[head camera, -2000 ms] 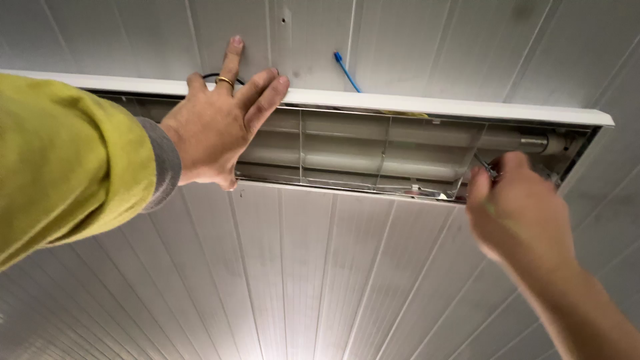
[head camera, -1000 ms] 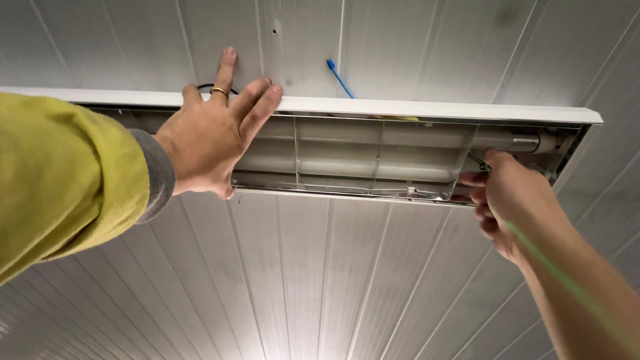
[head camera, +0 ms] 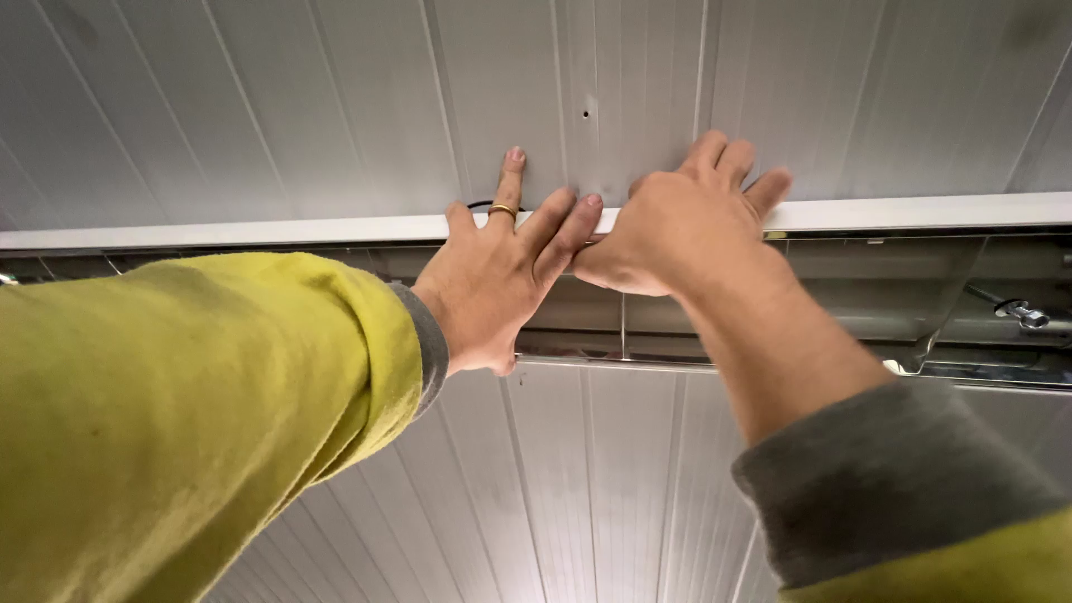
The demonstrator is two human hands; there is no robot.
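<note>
A long light fixture (head camera: 921,213) with a white rim and a shiny reflector grille lies against the panelled ceiling. My left hand (head camera: 502,268) presses on the rim with its fingers spread, a ring on one of them, its thumb at the lower edge. Just right of it, my right hand (head camera: 695,209) rests over the same rim, fingers over the upper side and thumb near the left fingertips. A metal bolt with a hex head and washer (head camera: 1022,314) sticks out of the fixture at the right. Part of a black cable (head camera: 481,203) shows behind my left fingers.
Ribbed ceiling panels (head camera: 368,109) surround the fixture, with a small dark hole (head camera: 586,114) above my hands. A thin metal louver wire (head camera: 623,327) crosses the fixture. A small pale piece (head camera: 896,367) sits by its lower edge.
My right hand has moved left from the fixture's right end to beside my left hand, uncovering the bolt. My left hand keeps its place on the rim. The blue cable tie is no longer visible.
</note>
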